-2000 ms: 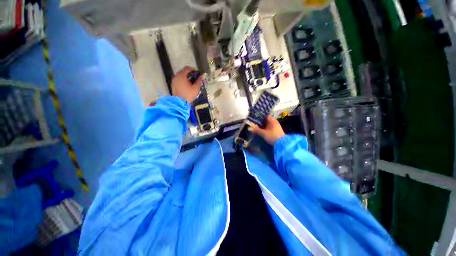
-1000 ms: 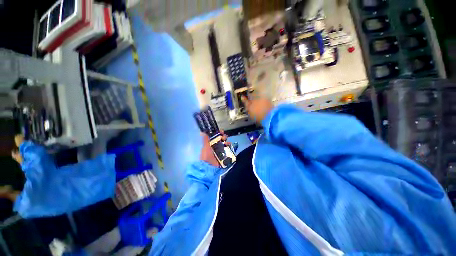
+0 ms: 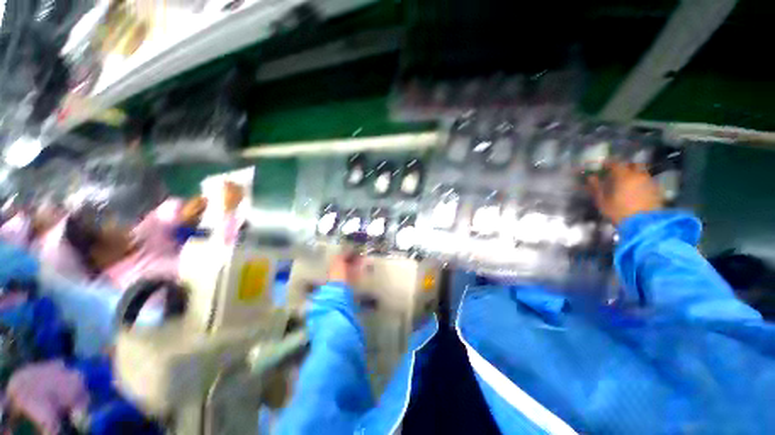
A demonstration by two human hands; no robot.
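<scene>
The view is blurred. My right hand (image 3: pixel 627 194) is over the right part of a clear blister tray (image 3: pixel 518 259), fingers down at a pocket beside a dark handset. Whether the fingers grip it cannot be told. The tray holds rows of dark phone parts with pale patches (image 3: pixel 486 219). My left hand (image 3: pixel 344 267) is small and blurred above the cream machine bed (image 3: pixel 395 293), near the tray's left part. A dark shape shows by its fingers, but I cannot tell whether it is held.
The cream machine body with a yellow label (image 3: pixel 253 280) stands at the left. Another tray with phone parts (image 3: pixel 382 178) lies behind the bed on the green-topped bench (image 3: pixel 340 115). Several people in pink and blue coats (image 3: pixel 157 242) are at the far left, one near a white sheet.
The view has swung right, towards the trays. My right hand has left the left fixture and is at the tray. My left hand, which held a phone, is now above the machine bed.
</scene>
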